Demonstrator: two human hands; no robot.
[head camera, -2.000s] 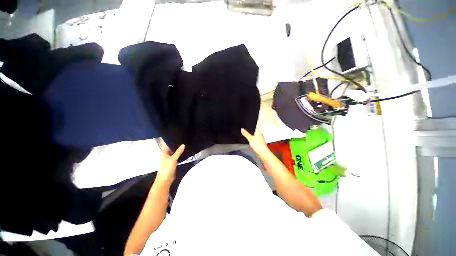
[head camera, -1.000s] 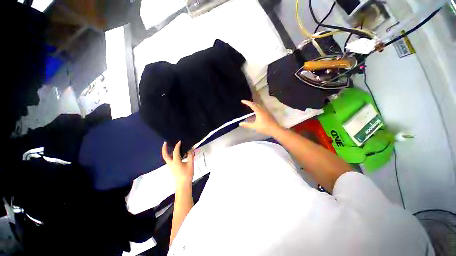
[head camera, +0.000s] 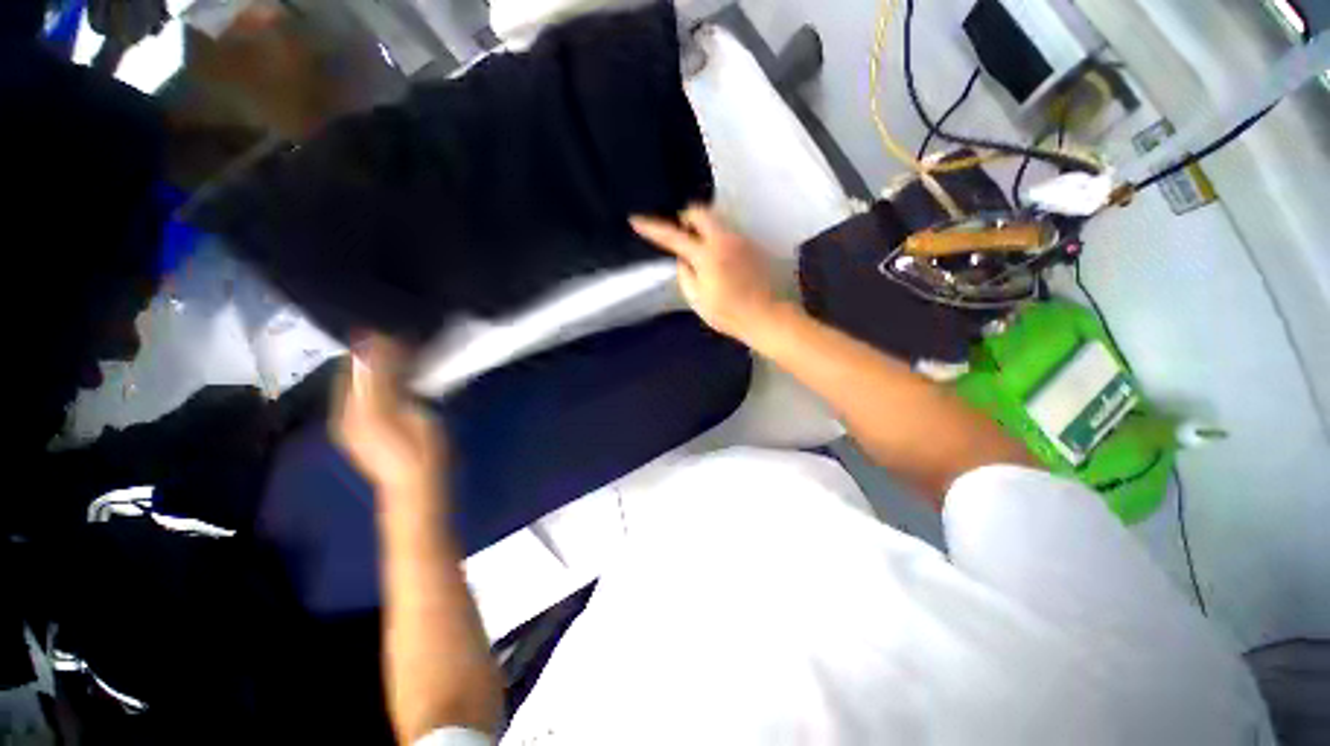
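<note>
A black garment piece with a white band along its near edge is spread between my hands, over the far side of the navy padded board. My left hand is blurred and closed on the garment's near left corner. My right hand is at the near right edge, fingers bent on the cloth with the index finger pointing left; the fingertips partly merge with the black cloth.
The steam iron rests on a dark pad at the right, with cables behind. A green container stands below it. A pile of black garments lies at the left. A control box is at the upper right.
The garment has moved up and left off the board's near part, its white band now showing wide. My left hand has moved left and closed on its corner; the navy board is more exposed.
</note>
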